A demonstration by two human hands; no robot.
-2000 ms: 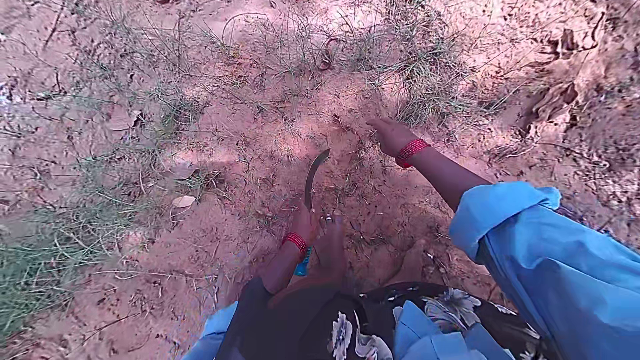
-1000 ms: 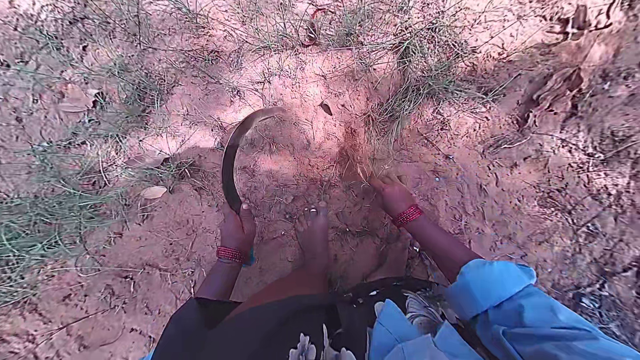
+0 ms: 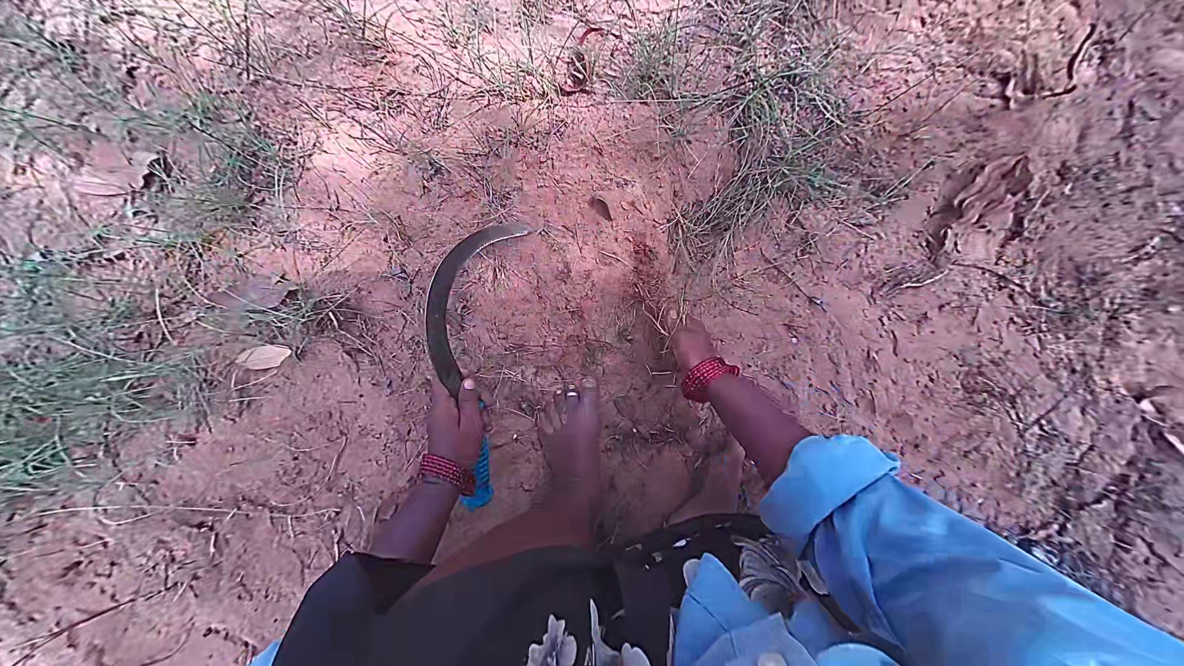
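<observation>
My left hand (image 3: 456, 427) is closed round the handle of a sickle (image 3: 440, 305), whose dark curved blade points up and bends to the right over the soil. Blue wrapping (image 3: 480, 476) shows on the handle below the hand. To the right, my right hand (image 3: 689, 340) is low over the ground with its fingers round what looks like a small tuft of dry, reddish-brown grass (image 3: 652, 282); the fingertips are partly hidden. Both wrists wear red beaded bangles.
Green grass (image 3: 777, 120) grows beyond my right hand, and more grass (image 3: 83, 379) spreads at the left. A pale dry leaf (image 3: 264, 357) lies left of the sickle. My bare foot (image 3: 571, 439), with a toe ring, is between the hands.
Since two seconds ago the sickle has moved left, away from the middle, and its blade now shows broadside. My right hand has come down nearer my feet.
</observation>
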